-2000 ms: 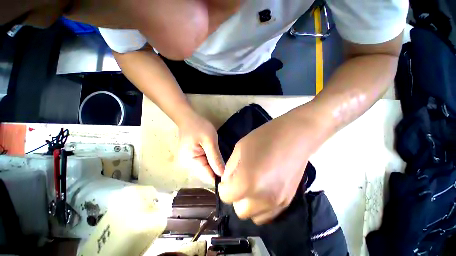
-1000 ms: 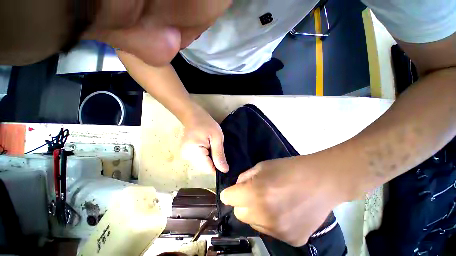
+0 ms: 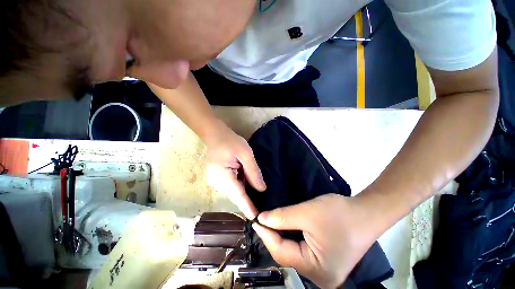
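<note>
A black cloth pouch [image 3: 282, 163] lies right of the needle area, with a thin zipper line along its upper right edge. My left hand [image 3: 322, 234], on the image's right, pinches a narrow dark edge of it between thumb and forefinger. My right hand [image 3: 231, 161], on the image's left, lies at the pouch's left border. Its forefinger tip touches the edge at my left fingertips; its thumb rests apart on the cloth. The dark presser foot area [image 3: 249, 242] is just below the fingers. The needle tip cannot be made out.
Left are the brown ribbed plate [image 3: 217, 240], the yellowish machine cover [image 3: 138, 248] and a red and black tool [image 3: 68, 209]. Dark bag pieces [image 3: 480, 237] are heaped far right. A person's head and white shirt [image 3: 282, 51] fill the top.
My left hand has turned and shifted, now pinching the edge with its fingertips. My right forefinger has extended down to meet them. The pouch's lower part has shifted, and the head has come lower.
</note>
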